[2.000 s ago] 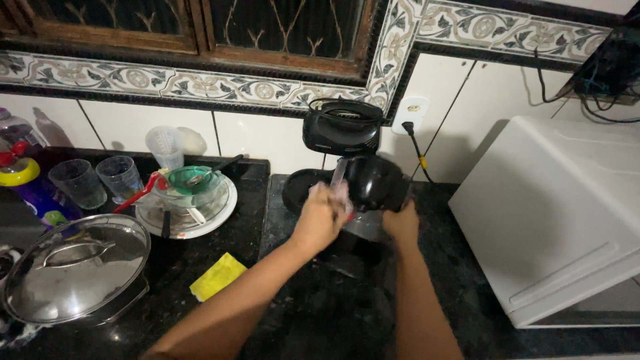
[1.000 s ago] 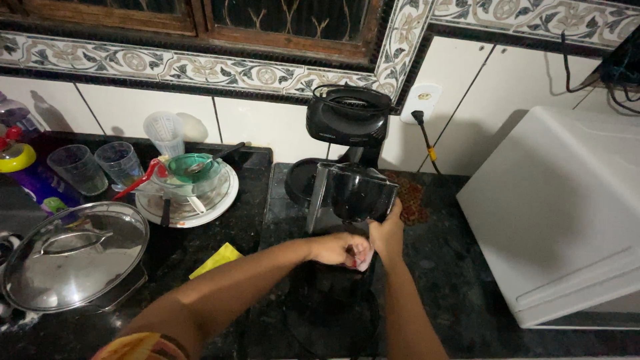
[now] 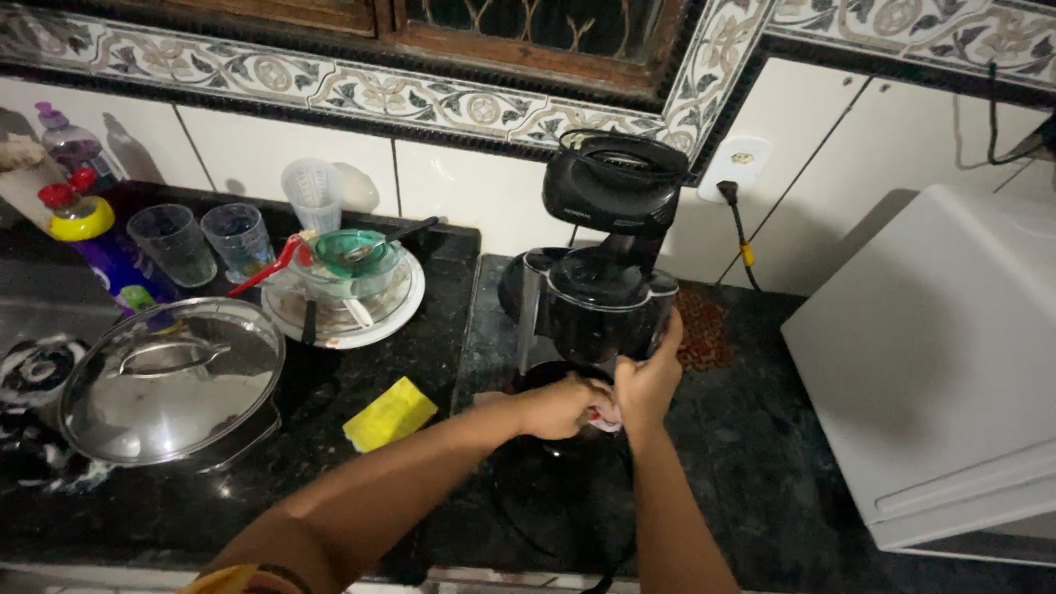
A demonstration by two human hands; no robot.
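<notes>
My right hand (image 3: 652, 371) grips the near right side of a clear plastic container (image 3: 610, 305), perhaps a juicer or mixer bowl, whose dark inside hides its contents. A crumpled pale cloth (image 3: 605, 410) is pinched in my left hand (image 3: 569, 406), low beside my right wrist and below the container. Behind the container stands a black appliance head (image 3: 615, 186) on a stand, close to the wall. Something round, black and glossy lies under my hands, partly hidden by them. A dark cord runs down toward the counter's front edge.
Left of my arms lies a yellow sponge (image 3: 390, 414). Beyond it are a white plate (image 3: 404, 305) with stacked dishes and cutlery, two glasses (image 3: 172, 246), a lidded pan (image 3: 177, 379) and bottles. A white appliance (image 3: 940, 363) stands at right. A plug (image 3: 728, 191) sits in the wall outlet.
The clear container has gone from tilted to more upright. My left hand, high at the container's side two seconds ago, is now lower with the cloth.
</notes>
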